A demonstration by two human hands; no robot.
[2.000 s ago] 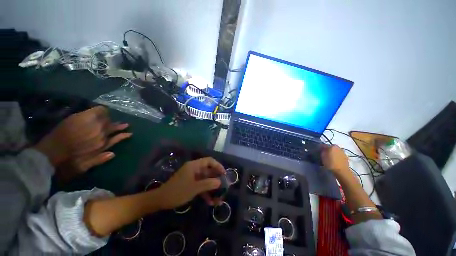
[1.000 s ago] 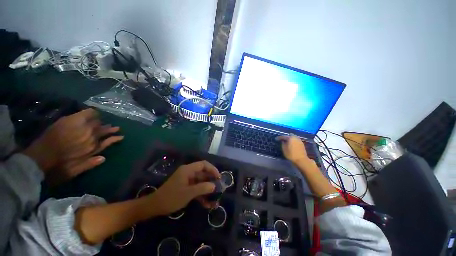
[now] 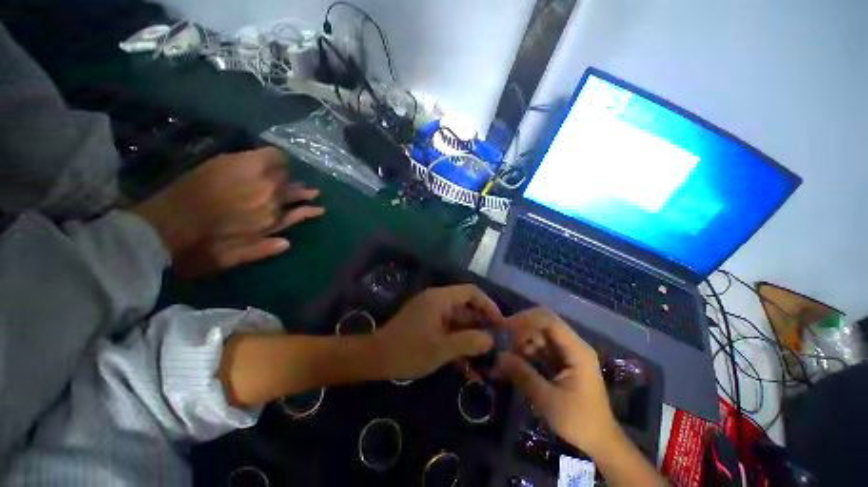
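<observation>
My left hand [image 3: 441,330] and my right hand [image 3: 562,371] meet above the black foam tray [image 3: 328,442]. Their fingertips close on a small dark unit [image 3: 499,340], mostly hidden by the fingers. Round watch-like units with shiny rims sit in the tray pockets, one [image 3: 381,443] below my left forearm. A white label slip [image 3: 576,472] lies on the tray at the bottom. The grey laptop [image 3: 609,285] stands open behind the tray with a bright blue and white screen.
Another person's hands [image 3: 228,209] are over the green surface at left, beside a second dark tray. A clear plastic bag [image 3: 328,147] and tangled cables [image 3: 257,52] lie along the wall. A red printed sheet [image 3: 684,447], more cables and a large dark box are at right.
My right hand has left the laptop keyboard and come to my left hand at the small unit. The view has shifted, so the laptop appears farther right.
</observation>
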